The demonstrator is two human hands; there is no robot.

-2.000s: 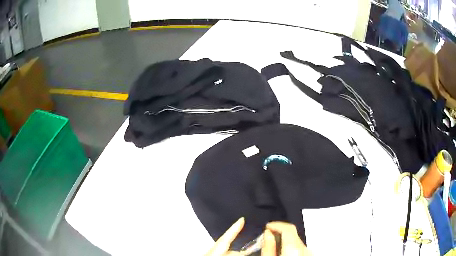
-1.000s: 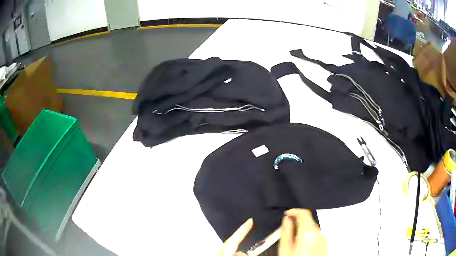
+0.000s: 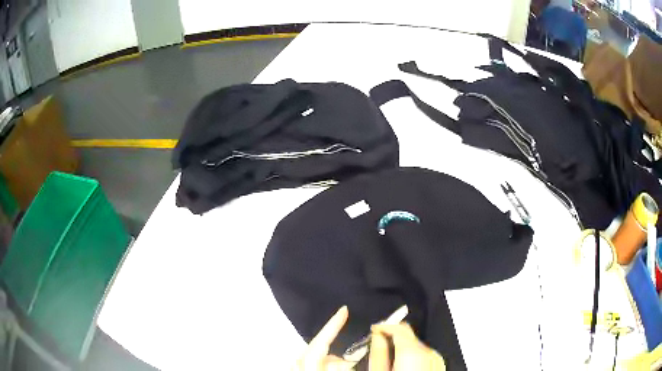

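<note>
A black fabric bag (image 3: 334, 253) lies on the white table in front of me, with a white label (image 3: 357, 209) and a pale-blue curved mark (image 3: 398, 220) on its face. My left hand (image 3: 327, 344) is at the bag's near edge, fingers on the fabric, cut off by the bottom edge. My right hand (image 3: 403, 348) is beside it with fingertips pinched on a narrow pale strip (image 3: 396, 316). A silvery zipper part (image 3: 357, 349) shows between the hands. A black strap (image 3: 444, 333) runs down beside my right hand.
Stacked black bags (image 3: 290, 138) lie at the rear left, a black heap (image 3: 552, 138) at the right. Thread snips (image 3: 516, 203) lie right of the bag. A tape roll (image 3: 596, 248), orange cylinder (image 3: 636, 228) and blue tray (image 3: 644, 290) are far right. A green crate (image 3: 65, 253) stands left.
My right hand has moved slightly towards my left hand, and the pale strip now points up from its fingers. The view has shifted a little; the bags keep their places on the table.
</note>
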